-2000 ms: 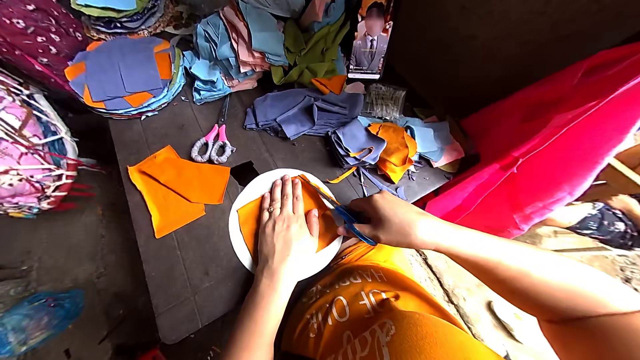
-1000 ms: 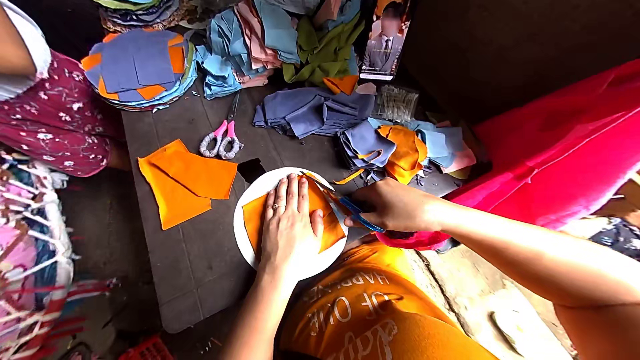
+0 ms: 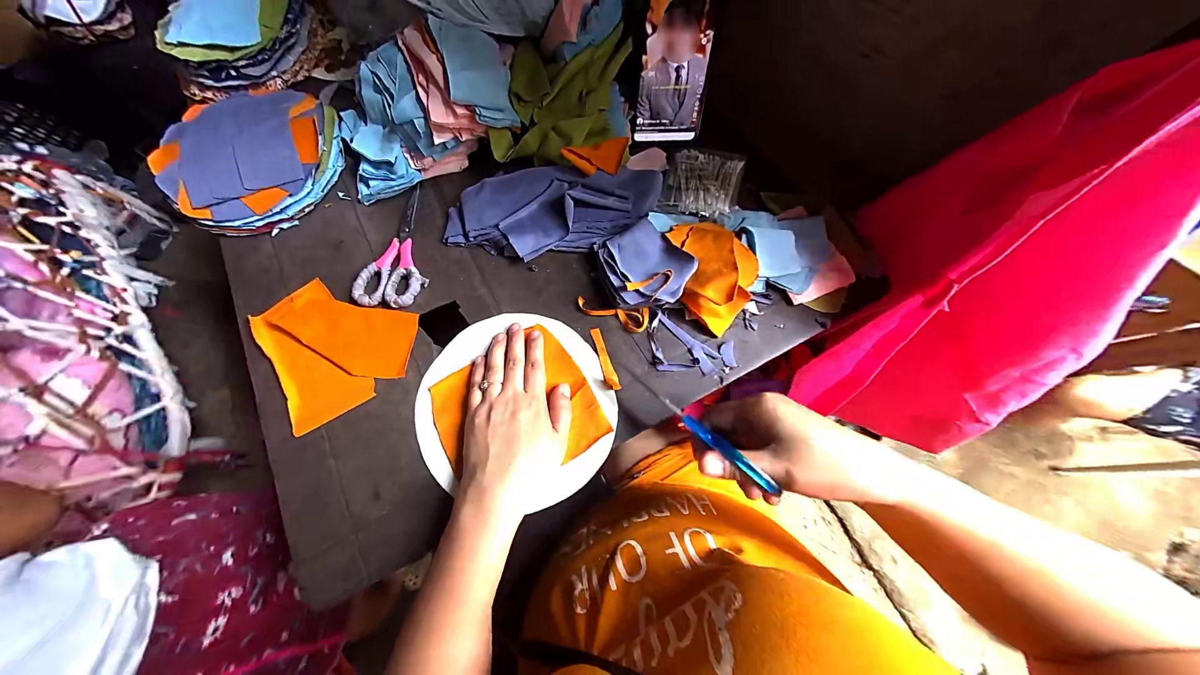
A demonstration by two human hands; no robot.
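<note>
My left hand [image 3: 511,417] lies flat, pressing orange cloth pieces [image 3: 450,408] onto a round white disc [image 3: 539,492] near the table's front edge. Off to the disc's right, my right hand [image 3: 778,445] grips blue-handled scissors [image 3: 729,455], whose blades point up and left, apart from the cloth. A narrow orange cloth strip [image 3: 605,359] lies at the disc's right rim. Left of the disc are more orange cloth pieces [image 3: 328,352], and above them rest scissors with pink and grey wrapped handles [image 3: 389,281].
Blue-grey cloth pieces [image 3: 553,211], orange pieces [image 3: 712,272] and thin scraps lie along the back and right of the dark table [image 3: 328,516]. A layered round cloth stack [image 3: 244,159] and a phone [image 3: 673,75] are farther back. Pink-red fabric [image 3: 1012,262] hangs at right; another person is at lower left.
My right hand with the blue scissors has moved away from the disc, to the right and down. An orange strip now lies by the disc's right rim. My left hand stays on the cloth.
</note>
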